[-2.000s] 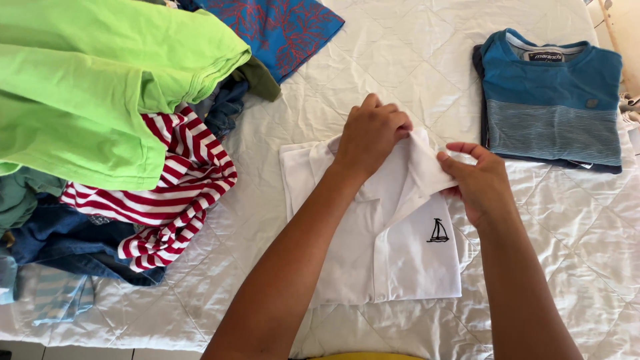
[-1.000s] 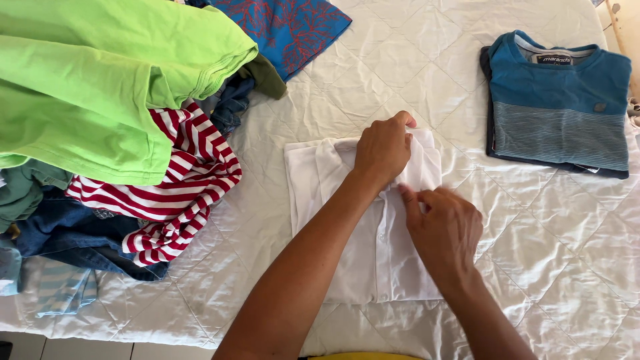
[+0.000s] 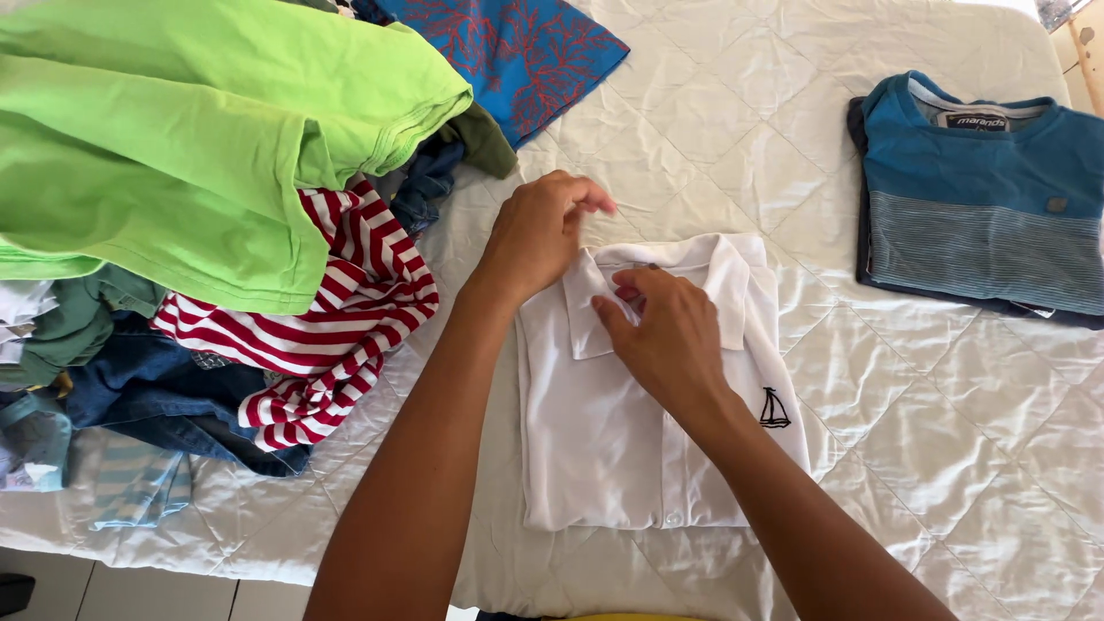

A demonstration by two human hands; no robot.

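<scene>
A white collared shirt, folded into a rectangle, lies on the quilted bedspread in front of me. A small black sailboat is on its chest, and its collar faces away from me. My left hand is just beyond the collar's left corner, fingers bent and apart, with no cloth in them. Over the neck opening is my right hand, thumb and fingers apart; whether its fingertips touch the shirt I cannot tell.
A loose heap at the left holds a lime-green garment, a red-and-white striped one and jeans. Behind is a blue printed cloth. Folded clothes with a blue T-shirt on top lie at the right on the white quilted bedspread.
My left hand has let go of the collar and moved left. The collar, bunched under my hands before, now lies spread with both points showing. The sailboat shows again.
</scene>
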